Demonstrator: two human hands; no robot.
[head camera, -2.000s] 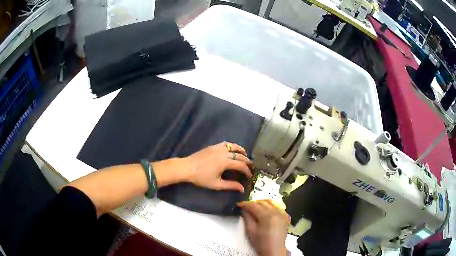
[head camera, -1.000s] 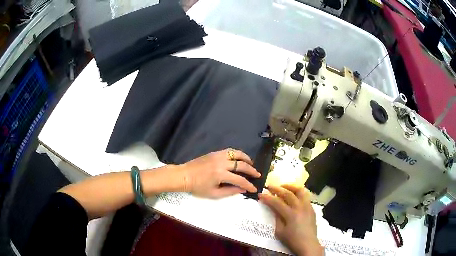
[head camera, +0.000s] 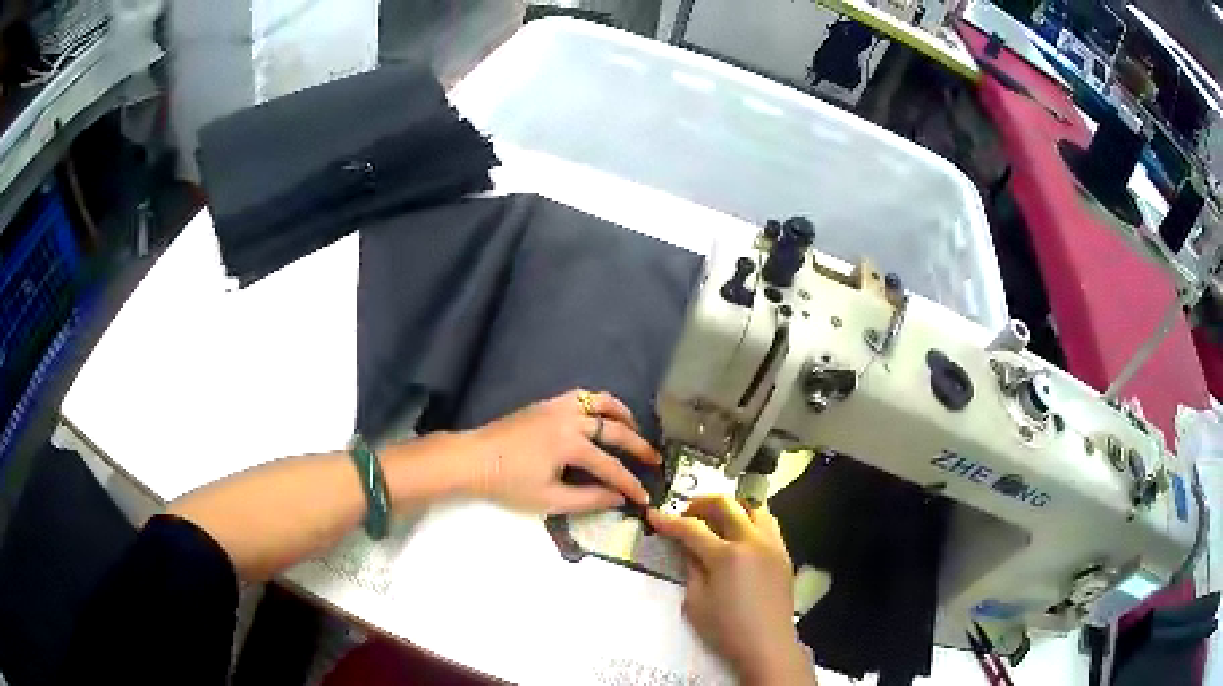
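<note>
The black panel (head camera: 570, 302) lies left of the needle on the white table, with a fold running down its left part. My left hand (head camera: 570, 456) rests on its near right edge, fingers pressed down close to the presser foot. My right hand (head camera: 735, 570) pinches the panel's edge at the lit needle plate (head camera: 697, 485), its fingertips touching those of my left hand. The cream sewing machine (head camera: 885, 389) stands to the right. Fabric under my fingertips is mostly hidden. Small black tabs (head camera: 858, 563) lie under the machine arm.
Stacked black panels (head camera: 342, 168) lie at the table's far left. A translucent bin (head camera: 751, 161) stands behind the machine. Thread snips (head camera: 990, 657) lie right of the arm, partly cut off by the bottom edge. A red-covered table (head camera: 1073, 268) is beyond.
The panel has turned and its near edge has moved up towards the needle, with a fold forming at its left. My hands have stayed close together beside the needle. The camera view has shifted.
</note>
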